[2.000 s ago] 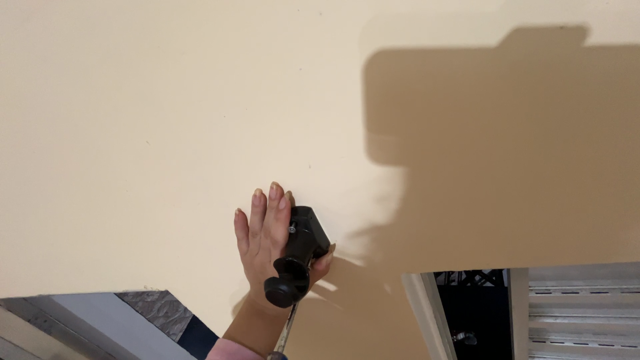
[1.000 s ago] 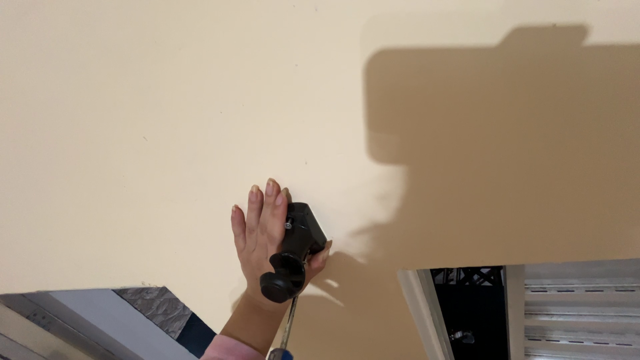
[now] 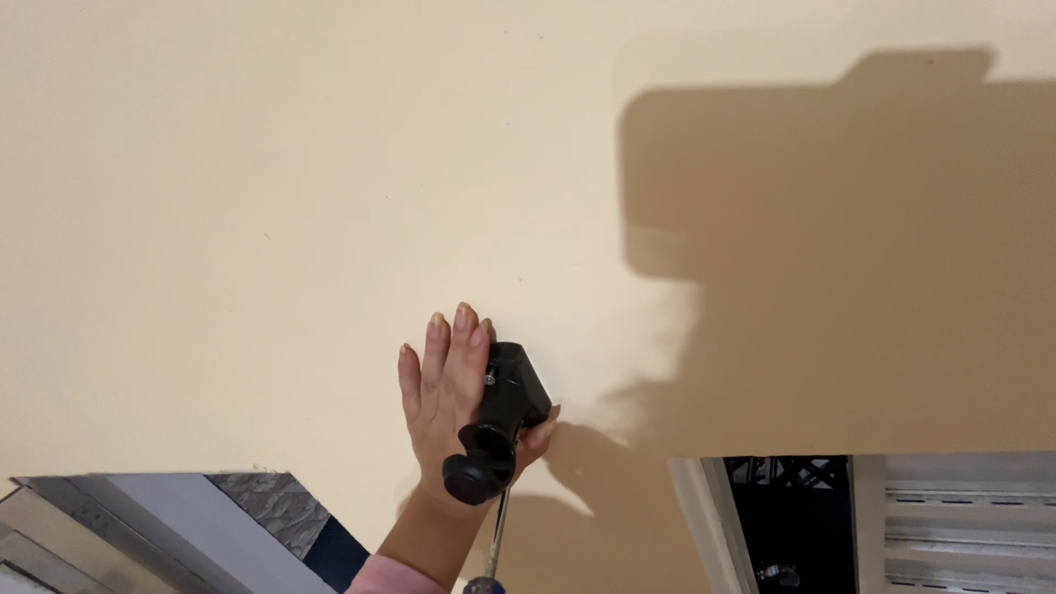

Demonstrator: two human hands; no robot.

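My left hand [image 3: 454, 412], in a pink sleeve, lies with its palm toward the cream wall [image 3: 289, 247] and its fingers pointing up. It holds a black plastic bracket [image 3: 513, 388] against the wall, between the fingers and the thumb. A small metal screw [image 3: 489, 378] shows at the bracket's left edge, and a rounded black part [image 3: 474, 481] juts out below. From the bottom edge a screwdriver [image 3: 498, 532] with a blue handle reaches up to the bracket; its tip is hidden. My right hand is out of view.
A large shadow falls over the wall's right side. At the lower right, below the wall's edge, are a pale frame [image 3: 711, 524], a dark opening [image 3: 792, 528] and white slotted panels [image 3: 969, 524]. Pale panels [image 3: 165, 528] and a grey patterned surface [image 3: 272, 507] show at the lower left.
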